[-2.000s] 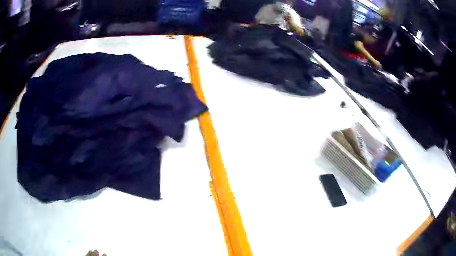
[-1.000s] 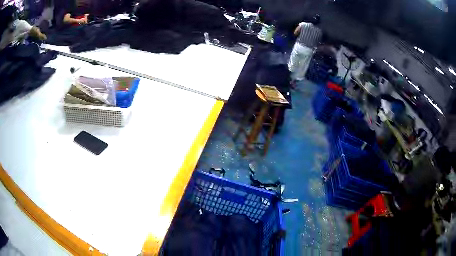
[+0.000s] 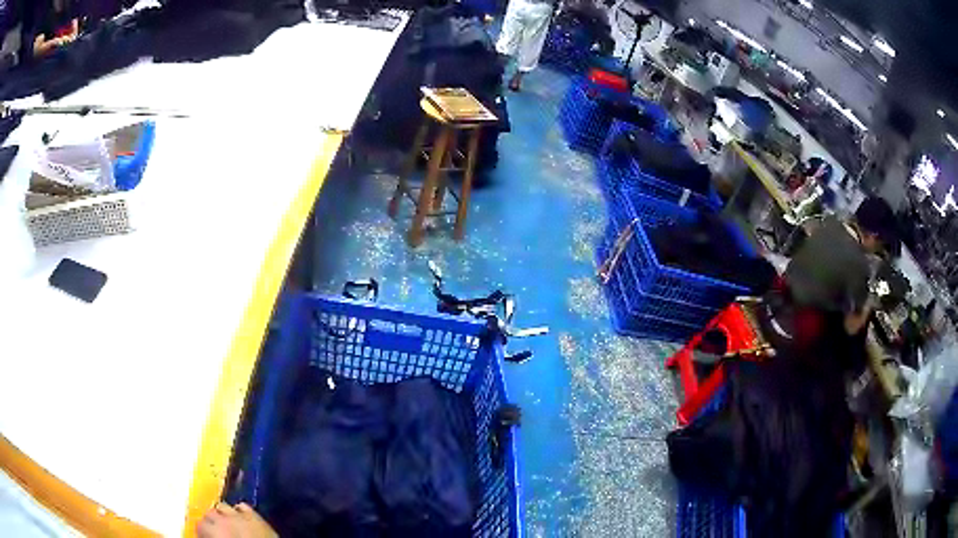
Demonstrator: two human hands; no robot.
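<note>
My left hand (image 3: 236, 521) shows at the bottom edge, at the yellow-edged corner of the white table (image 3: 200, 284). Only its fingers are seen; the rest is cut off, so its grip cannot be told. My right hand is out of the picture. A blue plastic crate (image 3: 399, 334) stands on the floor beside the table, with dark navy garments (image 3: 378, 452) heaped inside.
On the table are an off-white basket (image 3: 82, 219) with papers and a black phone (image 3: 79, 278). A wooden stool (image 3: 446, 158), fabric scraps (image 3: 473, 305), blue crates (image 3: 672, 294) and a red stool (image 3: 714, 357) stand or lie along the aisle. A person (image 3: 830, 263) bends at right.
The view has swung right and down from the tabletop to the crate and aisle. The garments on the left of the table have left the picture. Fingers now show at the table corner.
</note>
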